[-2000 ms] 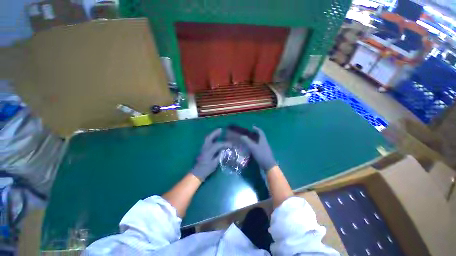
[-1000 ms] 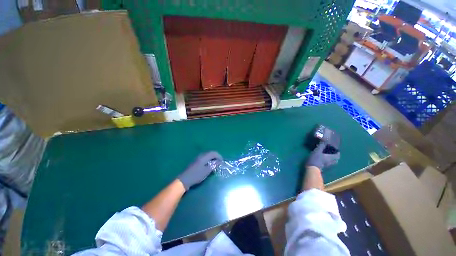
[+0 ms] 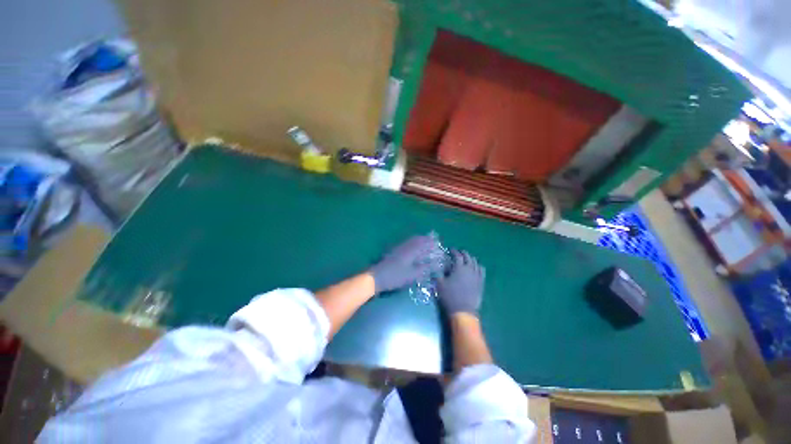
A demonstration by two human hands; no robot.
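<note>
My left hand [image 3: 407, 264], in a grey knitted glove, and my right hand [image 3: 461, 284], gloved the same, meet near the middle of the green table [image 3: 260, 225]. Clear crinkled shrink film [image 3: 422, 290] is gathered between them and hangs a little below the fingers. Both hands grip it. The fingertips are partly hidden by film and blur. A black product box [image 3: 617, 297] rests on the table to the right, apart from my hands.
The shrink tunnel's red curtain [image 3: 512, 117] and roller conveyor [image 3: 473, 188] are behind the table. A clamp handle [image 3: 361, 158] and yellow holder [image 3: 315, 162] stand at the back edge. An open carton [image 3: 698, 425] with black boxes [image 3: 590, 429] is at lower right. Whitish sacks [image 3: 113, 130] are left.
My right hand has let go of the black box, left it on the table at right, and come back to the film. The film is bunched smaller. The view has swung left and tilted.
</note>
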